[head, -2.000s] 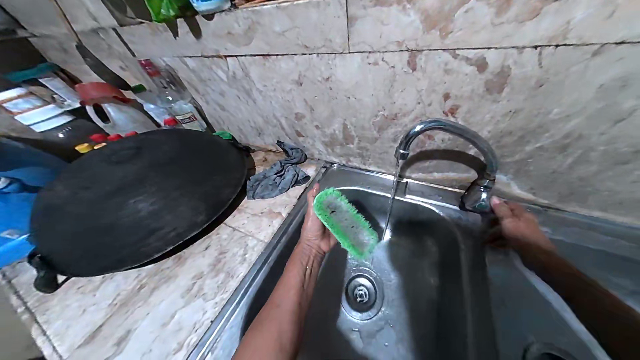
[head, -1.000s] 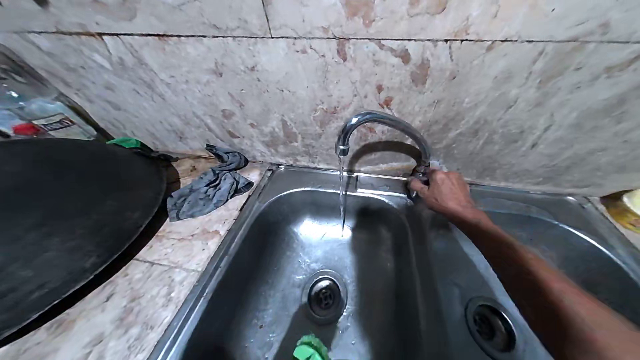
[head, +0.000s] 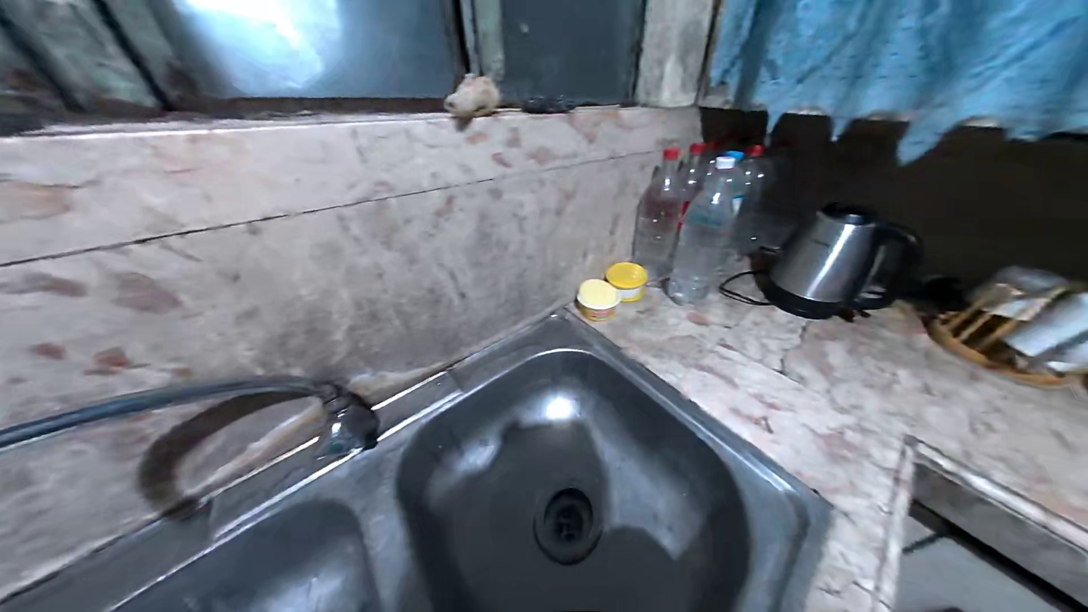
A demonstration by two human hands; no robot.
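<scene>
Neither my left hand nor my right hand shows in the head view now. The steel sink's right basin (head: 646, 527) fills the lower middle, with a round drain (head: 568, 525) at its bottom. At the left, the chrome faucet (head: 347, 425) stands on the rim by the wall, its curved spout (head: 161, 399) reaching out past the left edge. Whether water runs cannot be seen, as the spout's end is outside the view. Part of the left basin (head: 280, 561) shows at the lower left.
Two small yellow-lidded tubs (head: 598, 299) sit at the sink's back corner beside several plastic bottles (head: 704, 229). An electric kettle (head: 823, 262) and a wicker basket (head: 1003, 357) stand on the counter (head: 765, 382). Lower right is a framed counter opening (head: 977, 544); a blue curtain (head: 884, 59) hangs above.
The view has swung right. One second ago my right hand was at the faucet's base; now it is out of view. The green scrubber seen earlier is also out of view.
</scene>
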